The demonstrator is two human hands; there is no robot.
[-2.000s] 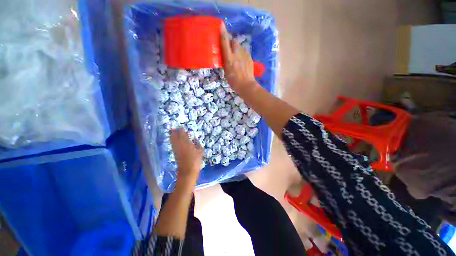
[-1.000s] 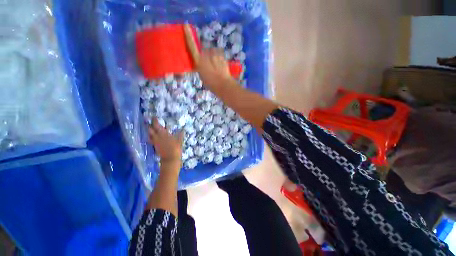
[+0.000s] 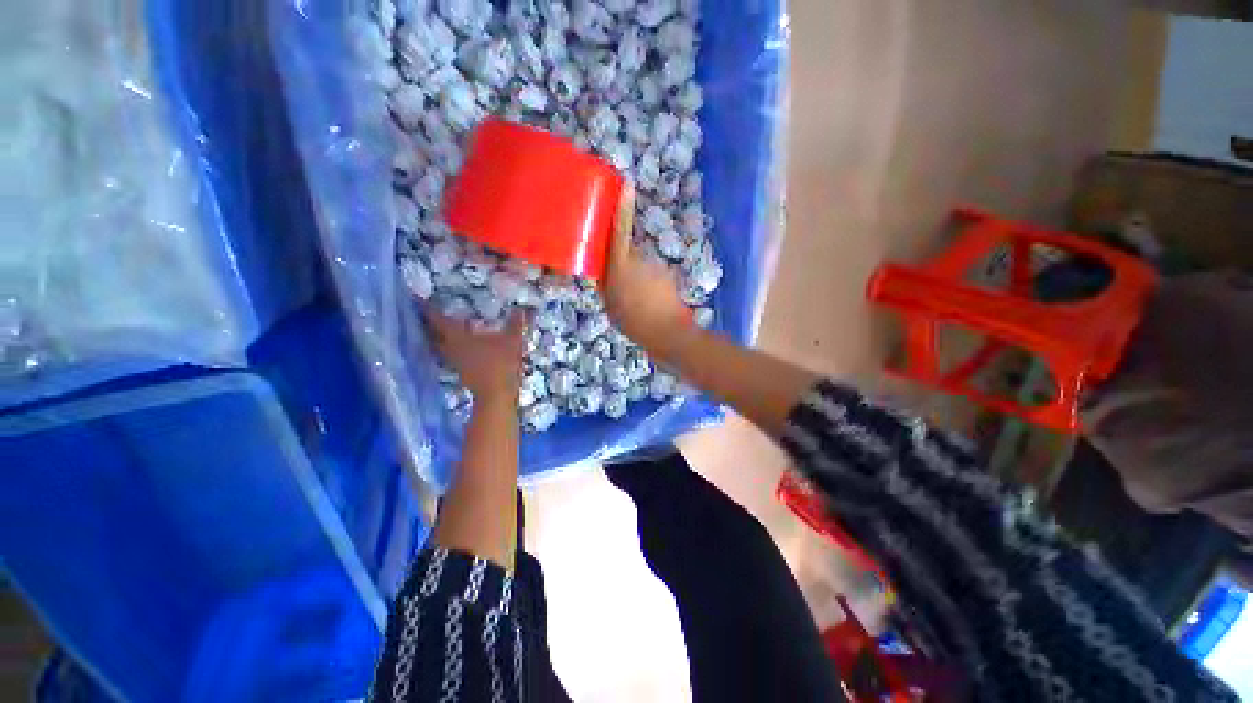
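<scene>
A deep blue crate (image 3: pixel 753 179) lined with clear plastic holds a large heap of white moulded body parts (image 3: pixel 467 62). My right hand (image 3: pixel 642 295) holds the red plastic scoop (image 3: pixel 533 199) by its side, tilted low over the middle of the heap. The scoop's opening is turned away, so its inside is hidden. My left hand (image 3: pixel 481 350) is pushed in among the parts below the scoop. Its fingers are hidden, so I cannot tell what they hold.
A plastic-lined blue crate with a clear liner (image 3: pixel 103 179) stands on the left, above another blue crate (image 3: pixel 151 508). A red stool (image 3: pixel 1017 302) stands on the right on the floor (image 3: pixel 859 151). Beside it are a person's dark clothes (image 3: pixel 1182 398) and cardboard (image 3: pixel 1168 199).
The crate shows further up in the picture, with more heap visible at the top. The scoop has moved down and right, tilting, nearer my left hand. My left fingers have sunk into the parts.
</scene>
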